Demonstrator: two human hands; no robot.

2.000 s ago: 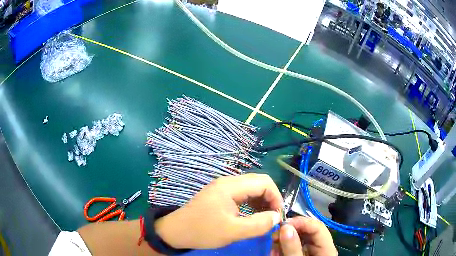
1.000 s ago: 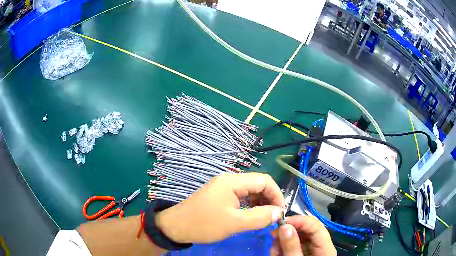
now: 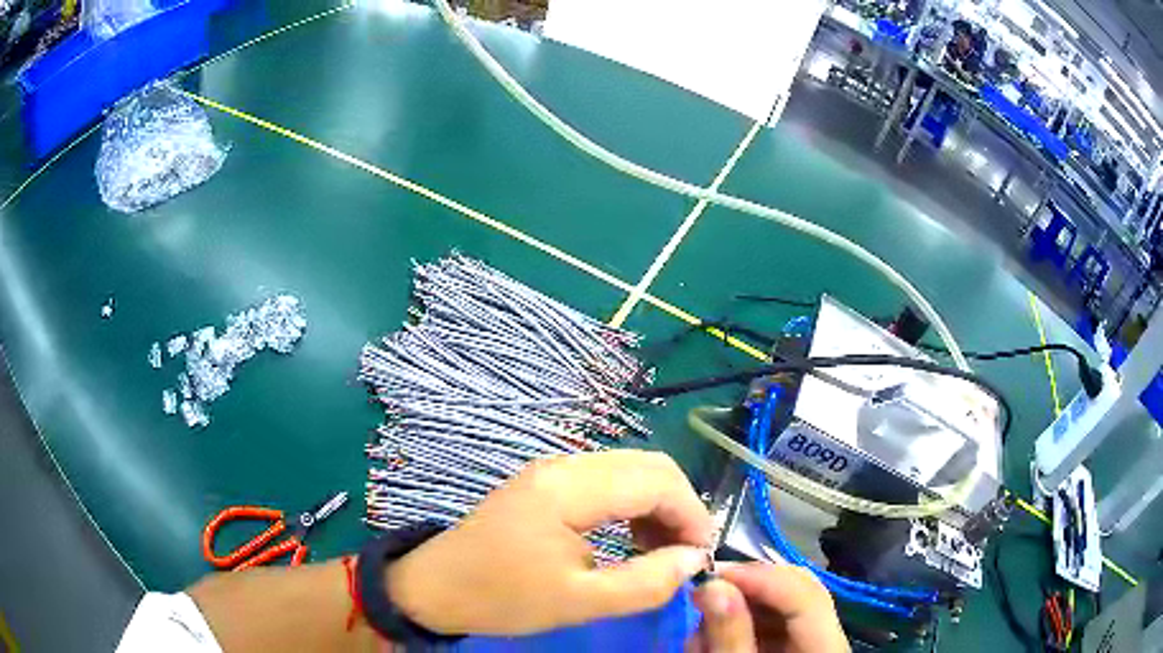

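My left hand (image 3: 561, 549), with a dark band at its wrist, pinches the tip of a thin cable (image 3: 709, 569) between thumb and forefinger. My right hand (image 3: 765, 610) meets it fingertip to fingertip and grips the same cable just below; fingers hide most of it. Both hands are over the blue tray (image 3: 587, 635), partly covered by my left hand. A large pile of grey cables (image 3: 497, 364) lies beyond the hands. Orange-handled scissors (image 3: 274, 533) lie left of my left forearm, blades pointing up and right.
Clear connectors (image 3: 230, 351) lie loose at left, a clear bag (image 3: 160, 147) behind them near a blue bin (image 3: 115, 70). The silver machine (image 3: 880, 427) with blue hoses (image 3: 778, 523) stands right. A pale tube (image 3: 638, 172) crosses the table. A power strip (image 3: 1078, 427) is far right.
The view has shifted slightly, so the table things sit a little further left. Both hands stay together at the cable tip, with only small finger movements.
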